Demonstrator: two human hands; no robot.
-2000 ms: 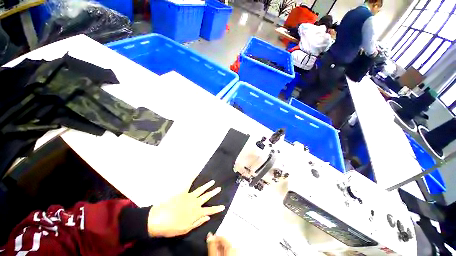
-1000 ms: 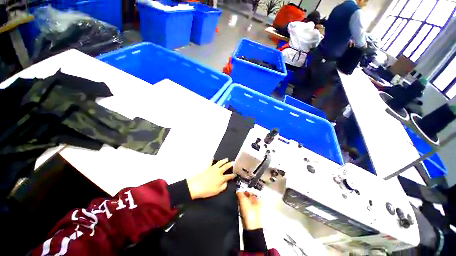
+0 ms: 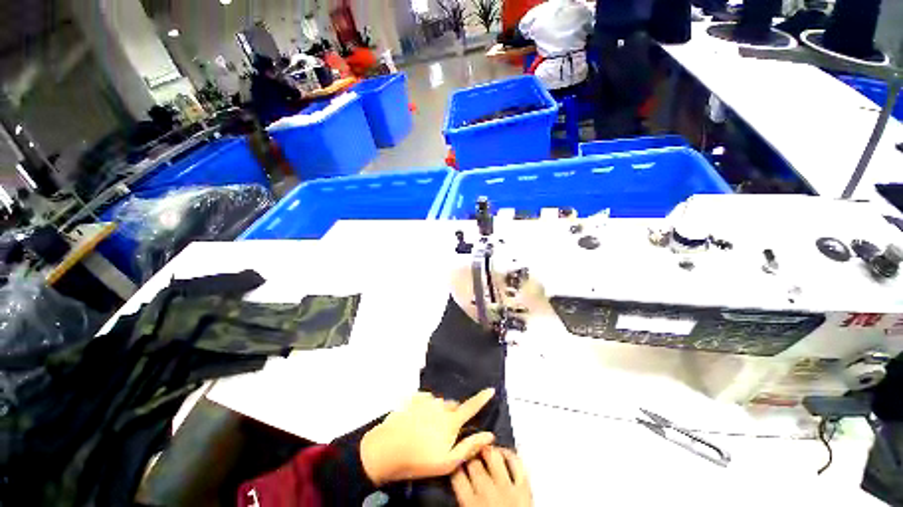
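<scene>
A black cut panel (image 3: 463,354) lies under the left end of the white sewing machine head (image 3: 634,262) and runs down toward me. My left hand (image 3: 421,436) lies on the panel with its fingers spread, pressing it flat. My right hand (image 3: 493,481) is at the bottom edge of the view, partly cut off, with its fingertips on the panel beside my left hand. The presser foot (image 3: 507,325) is at the panel's upper right edge; the needle is too small to tell.
Camouflage and black cut pieces (image 3: 218,342) lie heaped on the left of the table. Thread snips (image 3: 683,438) lie right of my hands, with a thread across the table. Blue bins (image 3: 594,181) stand behind the table. Clear plastic bags (image 3: 188,223) are at the left.
The view has turned and levelled. My hands have moved from beside the presser foot down the panel toward me and now lie close together on it. Less panel shows behind the machine head.
</scene>
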